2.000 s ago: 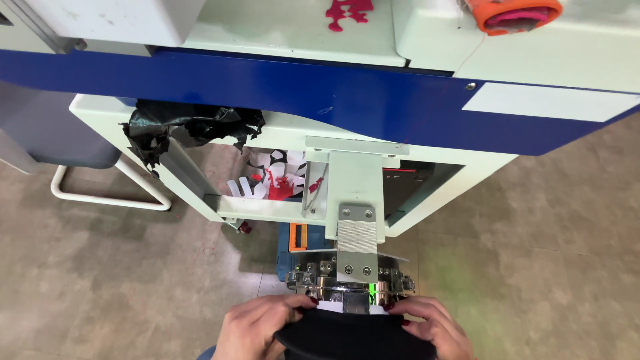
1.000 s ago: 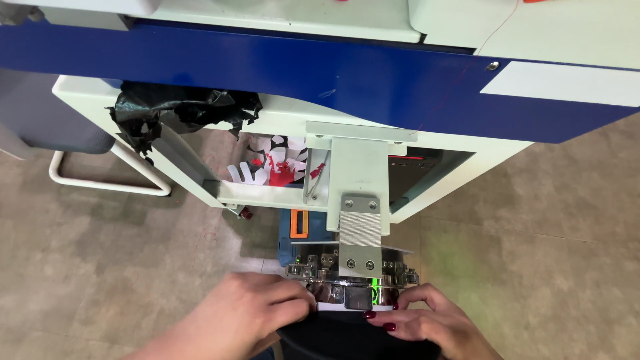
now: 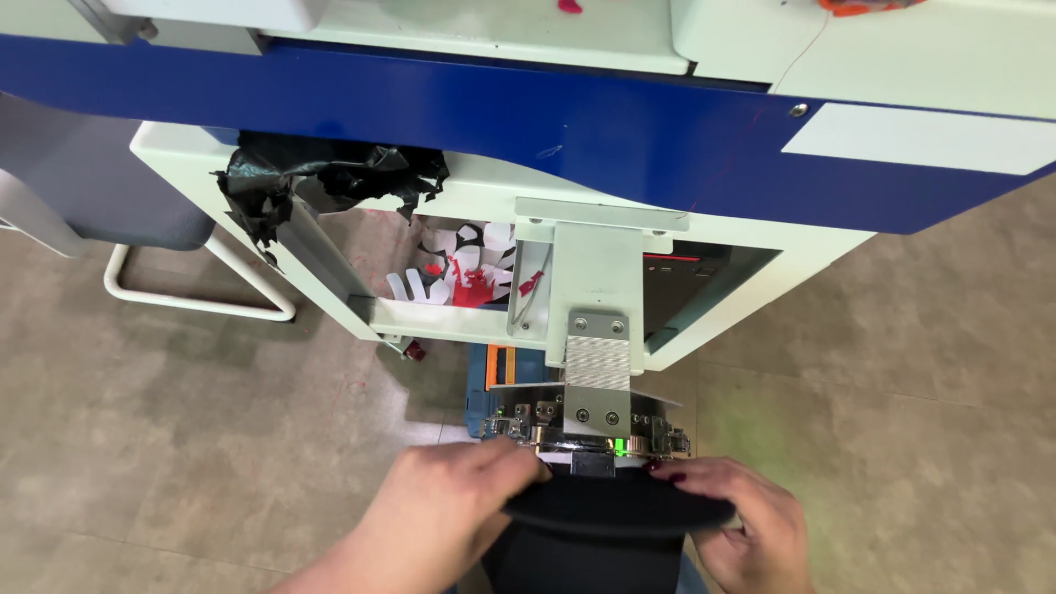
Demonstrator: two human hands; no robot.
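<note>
A black cap (image 3: 610, 503) with a curved brim is at the bottom centre, up against a round metal cap-frame holder (image 3: 596, 445). My left hand (image 3: 458, 491) grips the cap's left side near the holder, its fingertips partly hidden. My right hand (image 3: 747, 516) has the brim's right end between its fingers, with dark red nails showing. Above the holder, a ribbed metal bracket (image 3: 598, 367) is bolted to a pale arm that extends from the machine frame. A white strip of material shows between the cap and the holder.
A blue machine panel (image 3: 495, 115) crosses above. Torn black plastic (image 3: 330, 169) hangs from the white frame (image 3: 445, 326). White and red scraps (image 3: 470, 276) lie inside it. A blue case (image 3: 478, 396) with an orange part is below. A grey chair (image 3: 140, 206) stands at left.
The cap's brim has come up into fuller view between my hands. My right fingers have shifted from near the holder's middle to the brim's right end.
</note>
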